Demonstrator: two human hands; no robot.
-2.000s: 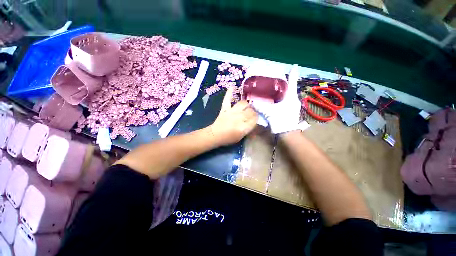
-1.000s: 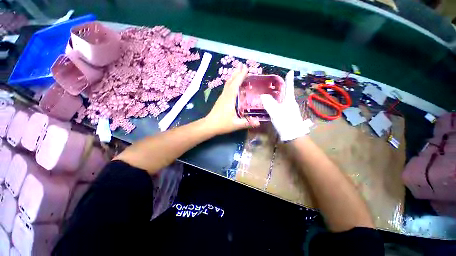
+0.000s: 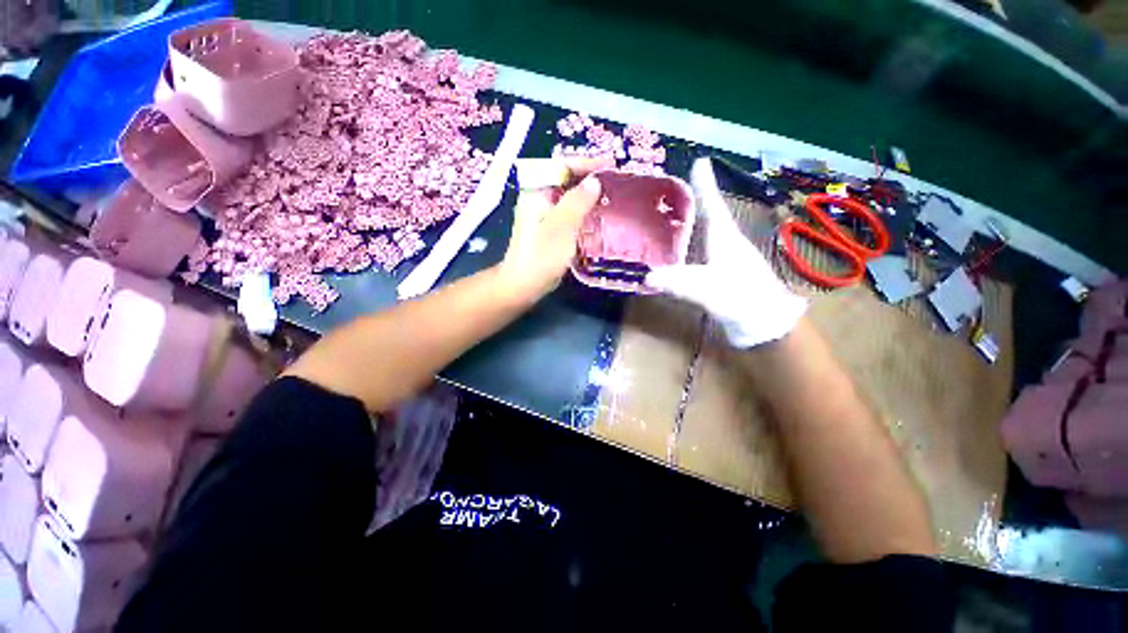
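A pink housing shell (image 3: 637, 223) is held up between both hands over the bench, its open side towards me. Posts and slots show inside it. My bare left hand (image 3: 544, 229) grips its left side, with the thumb at the rim. A small white piece (image 3: 541, 173) shows by the left fingers; I cannot tell what it is. My right hand (image 3: 742, 278), in a white glove, holds the shell's right side, thumb at the lower rim and fingers up along the wall.
A heap of pink inserts (image 3: 359, 161) and a white strip (image 3: 476, 210) lie left. Shells lean by a blue tray (image 3: 93, 99). Red-handled scissors (image 3: 831, 241) and pouch batteries (image 3: 956, 301) lie right, by the cardboard (image 3: 841, 371). Stacked housings (image 3: 130, 346) stand at left, more (image 3: 1076, 408) at right.
The right fingers have come out of the shell and now hold its right side. The shell has tilted and risen slightly in view. A small white piece now shows by the left fingers.
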